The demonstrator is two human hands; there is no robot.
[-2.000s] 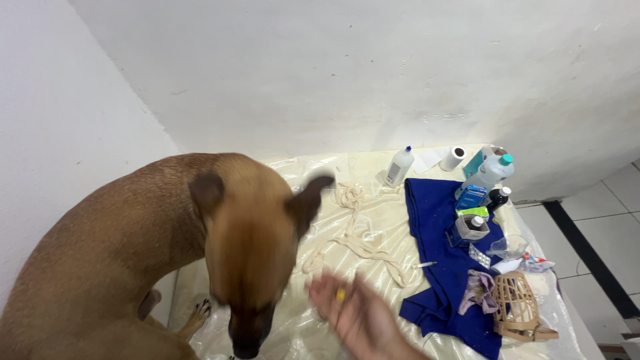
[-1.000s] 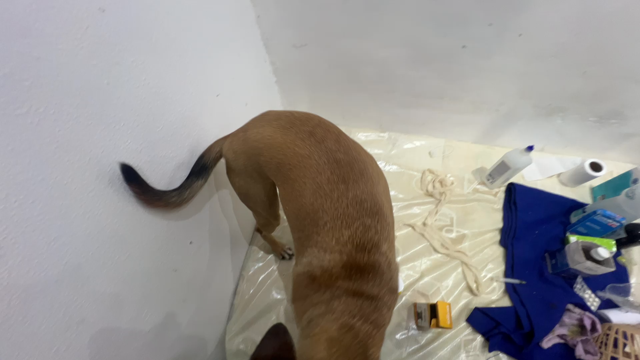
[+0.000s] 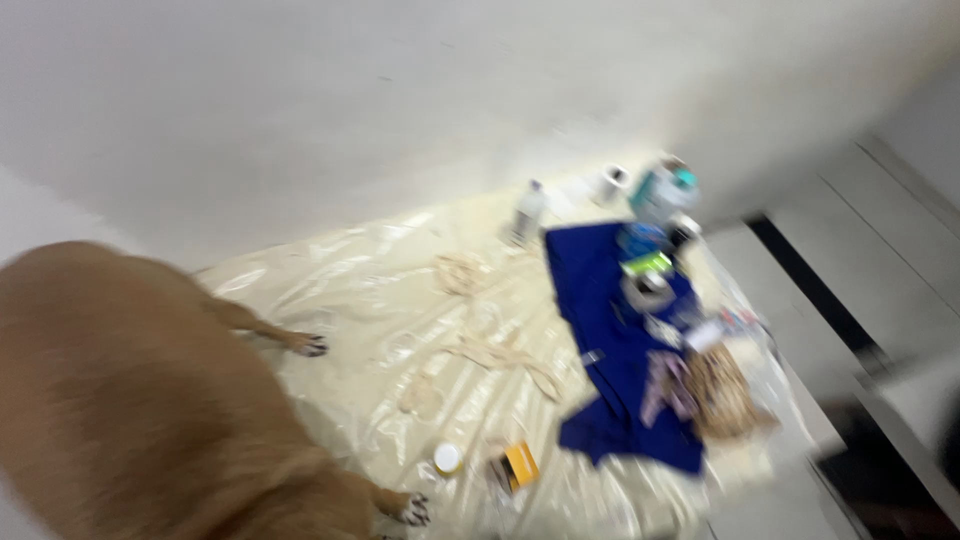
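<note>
Neither of my hands shows in the blurred head view. A brown dog (image 3: pixel 150 390) stands at the left, its head out of view, with paws on a cream plastic sheet (image 3: pixel 337 277). Near its lower paw are a small jar with a white lid (image 3: pixel 448 457) and an orange and dark box (image 3: pixel 519 466). A cream cloth strip (image 3: pixel 499 354) lies loosely across the sheet. On a dark blue cloth (image 3: pixel 589 300) are a green and white pack (image 3: pixel 648 264), a grey container (image 3: pixel 648 291) and a pinkish cloth (image 3: pixel 666 386); a tan woven basket-like thing (image 3: pixel 724 394) touches its edge.
A white bottle (image 3: pixel 529 212), a white roll (image 3: pixel 613 181) and a large bottle with a teal cap (image 3: pixel 670 193) stand near the wall (image 3: pixel 420 97). At the right, the tiled floor (image 3: pixel 795 300) has a black strip (image 3: pixel 817 285) and lies beyond the sheet's edge.
The hand seen at the bottom two seconds ago is out of view. The dog has moved and its tail no longer shows. The view has swung right since one second ago.
</note>
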